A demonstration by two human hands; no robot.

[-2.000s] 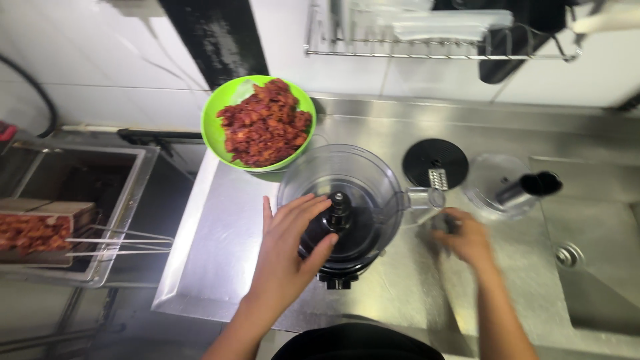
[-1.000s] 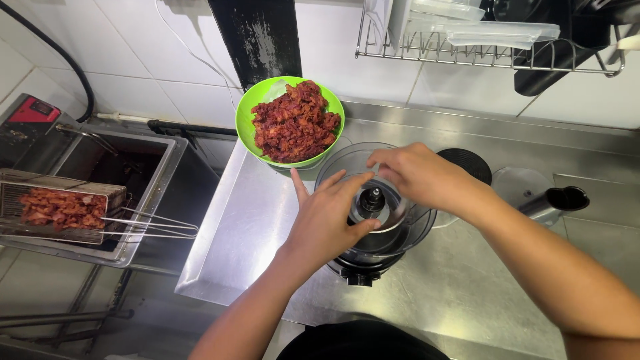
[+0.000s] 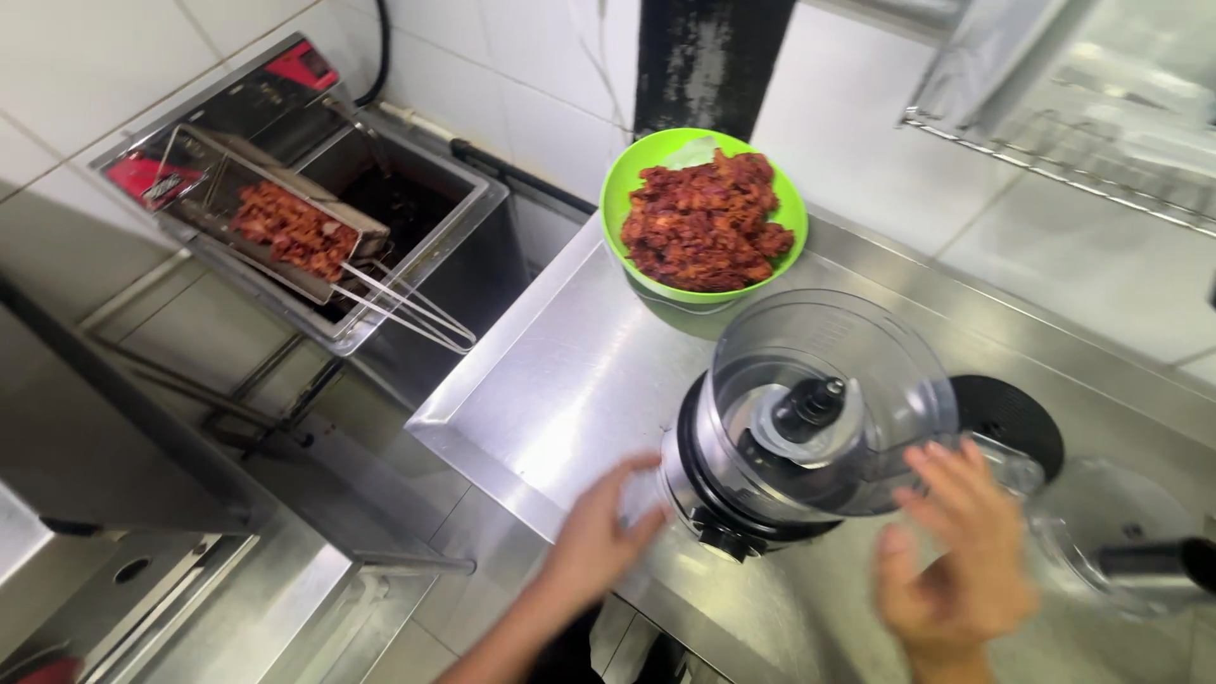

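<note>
A food processor with a clear plastic bowl (image 3: 912, 351) stands on the steel counter, a black hub (image 3: 807, 408) and a pale ring-shaped part at its centre. Its base carries a black knob (image 3: 727, 537). My left hand (image 3: 608, 522) is beside the base on the left, fingers spread, holding nothing. My right hand (image 3: 959, 560), blurred, is near the bowl's handle (image 3: 1007, 465) with fingers apart; whether it touches the bowl is unclear. Behind the processor, a lime green bowl (image 3: 617, 218) holds a heap of reddish shredded food (image 3: 708, 223).
A black disc (image 3: 1016, 418) and a clear lid with a black tube (image 3: 1140, 565) lie to the right. A fryer (image 3: 494, 204) at the left carries a wire basket (image 3: 408, 313) of reddish food. A wire rack (image 3: 1064, 176) hangs on the tiled wall.
Both hands were over the inside of the processor bowl a second ago; now they are at its outer sides. The pale ring-shaped part now shows around the hub. The view has swung left.
</note>
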